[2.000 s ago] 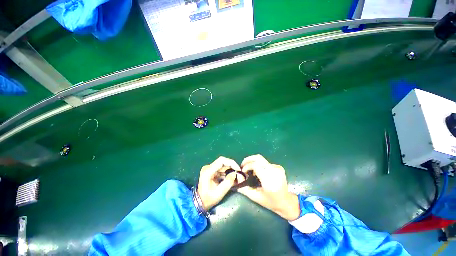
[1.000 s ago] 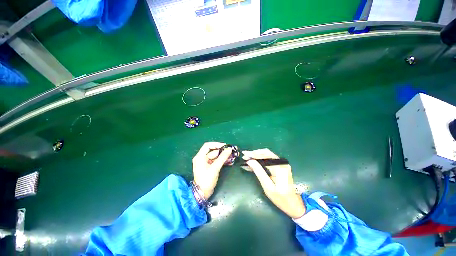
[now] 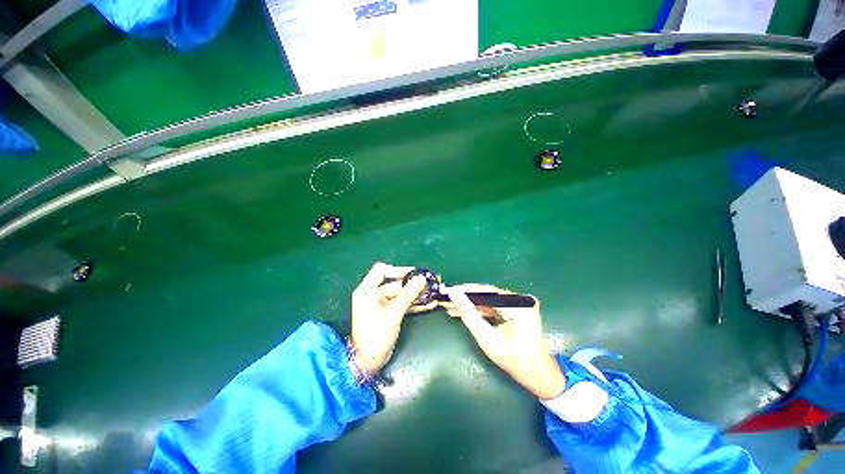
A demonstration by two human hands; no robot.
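Note:
My left hand (image 3: pixel 378 318) is bare and holds a small round electronic assembly (image 3: pixel 425 286), dark with light spots, between thumb and fingers above the green bench. My right hand (image 3: pixel 505 335) is bare and holds black tweezers (image 3: pixel 500 300) like a pen. The tip of the tweezers is at the right edge of the round assembly; my fingers partly hide it, and I cannot tell whether it touches.
Round assemblies (image 3: pixel 326 226) lie on the green conveyor belt (image 3: pixel 435 176) beyond my hands. At right are a white control box (image 3: pixel 788 243) with cables and a thin dark tool (image 3: pixel 719 286). At left are a white slotted tray (image 3: pixel 39 341) and a metal bar (image 3: pixel 29 426).
Two seconds ago both hands were together at the piece; since then the tweezers have come into view in my right hand. The assemblies on the belt have moved left.

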